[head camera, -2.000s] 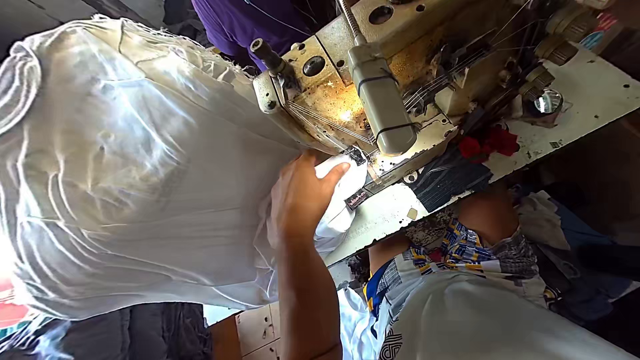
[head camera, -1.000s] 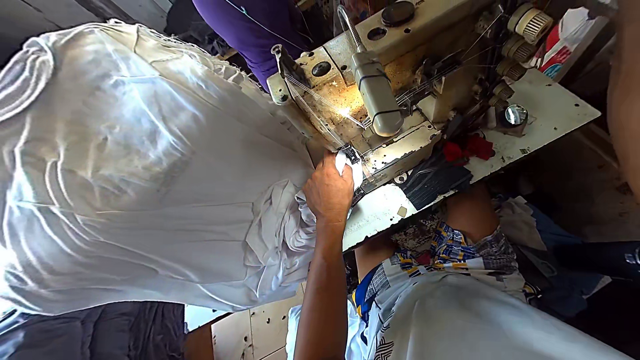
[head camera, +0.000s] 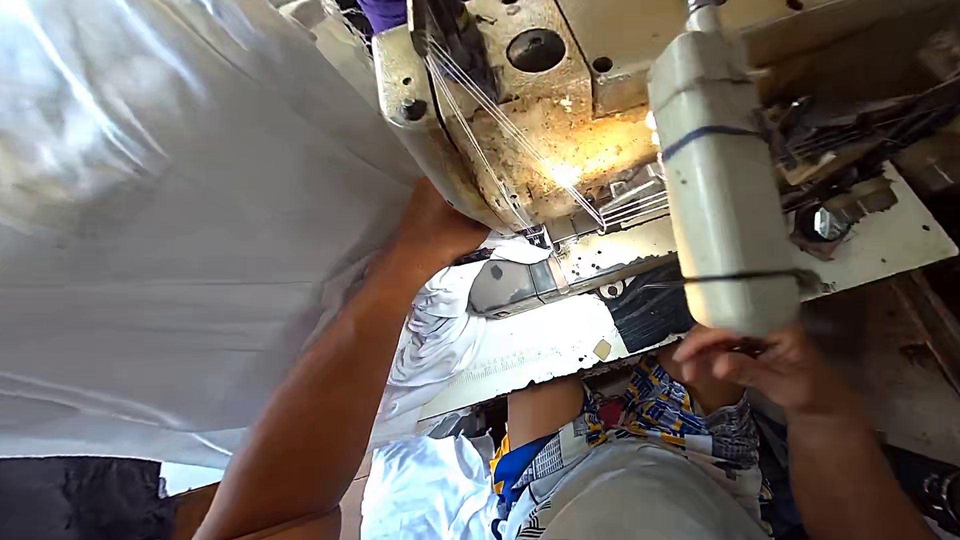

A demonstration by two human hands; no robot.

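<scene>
My left hand [head camera: 442,225] is at the left end of the sewing machine [head camera: 570,142], on the white fabric [head camera: 442,322] beside the presser foot [head camera: 538,238]; its fingers are mostly hidden behind the machine head, so its grip cannot be told. White threads [head camera: 510,127] run down the head to the needle area. My right hand [head camera: 750,364], blurred, is just below the end of the pale lamp housing [head camera: 727,187], its fingers partly bent; whether it touches the housing cannot be told. A large heap of white fabric [head camera: 187,247] fills the left side.
The white machine table [head camera: 525,352] has a chipped edge above my knees. Dark cloth [head camera: 652,307] lies on it, and a small shiny object [head camera: 829,223] is at the right. More white cloth [head camera: 424,487] hangs below. Dark fabric [head camera: 82,499] is at the lower left.
My right hand has come into view below the lamp housing. The view has moved closer to the machine. My left hand is now partly behind the machine head, where before it showed in front.
</scene>
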